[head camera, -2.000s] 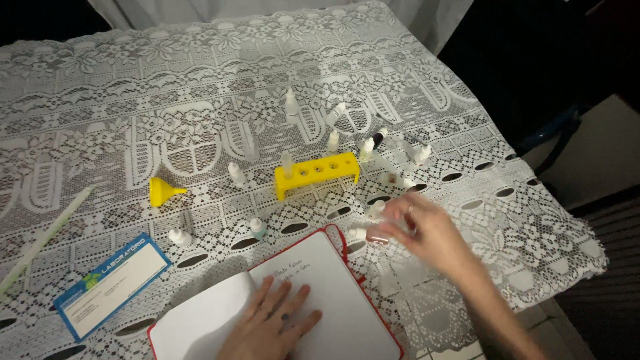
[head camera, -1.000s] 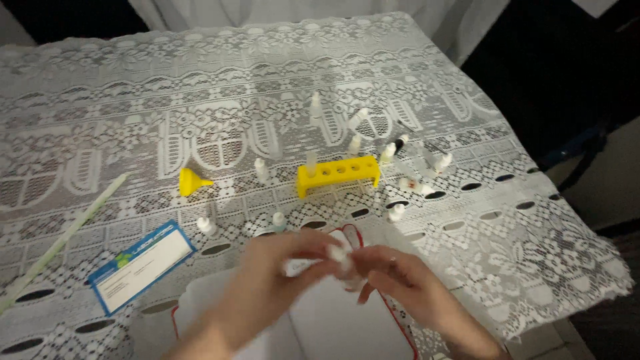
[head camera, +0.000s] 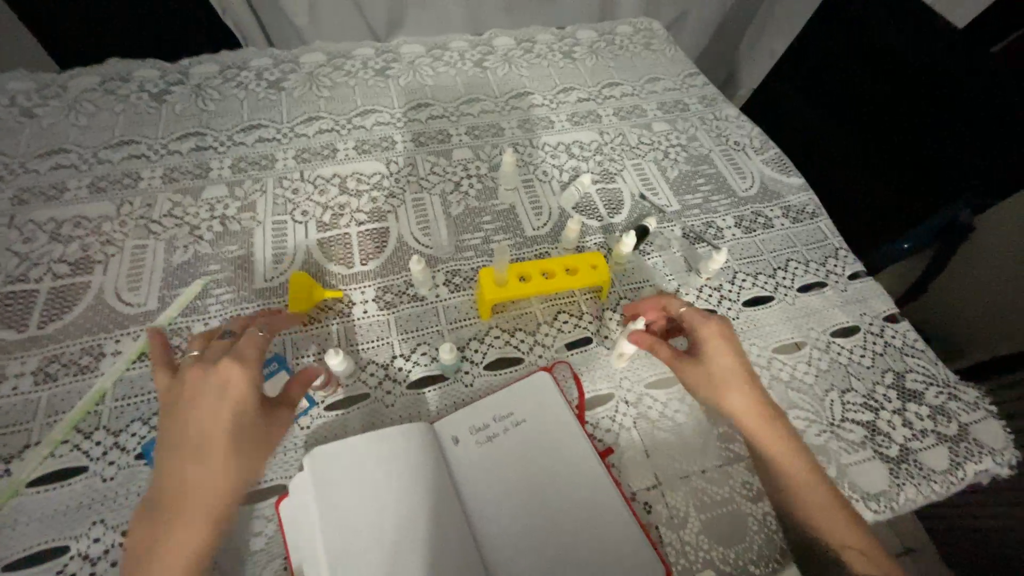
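Note:
My right hand (head camera: 692, 344) holds a small white dropper bottle (head camera: 628, 342) by its side, tilted, to the right of the notebook's top corner. My left hand (head camera: 228, 384) hovers with spread fingers over a blue-and-white card (head camera: 276, 372), partly hiding it, and holds nothing. Just right of its thumb stands a white-capped bottle (head camera: 339, 362). An open notebook with a red cover (head camera: 552, 480) lies between my forearms, with handwriting on its right page. Beyond it stands a yellow test tube rack (head camera: 544, 280) with one clear tube (head camera: 501, 266) in it.
A yellow funnel (head camera: 308, 294) lies beyond my left hand. Bottles stand at the rack's left (head camera: 421, 274), behind it (head camera: 508, 170) and at the right (head camera: 714, 262). A dark bottle (head camera: 644, 230) leans there. A pale green strip (head camera: 104, 384) lies at left. White lace tablecloth (head camera: 360, 104) covers the table.
My hands were together over the notebook one second ago and are now apart. The left has moved left over the card; the right has moved right with a white bottle. The notebook pages are uncovered.

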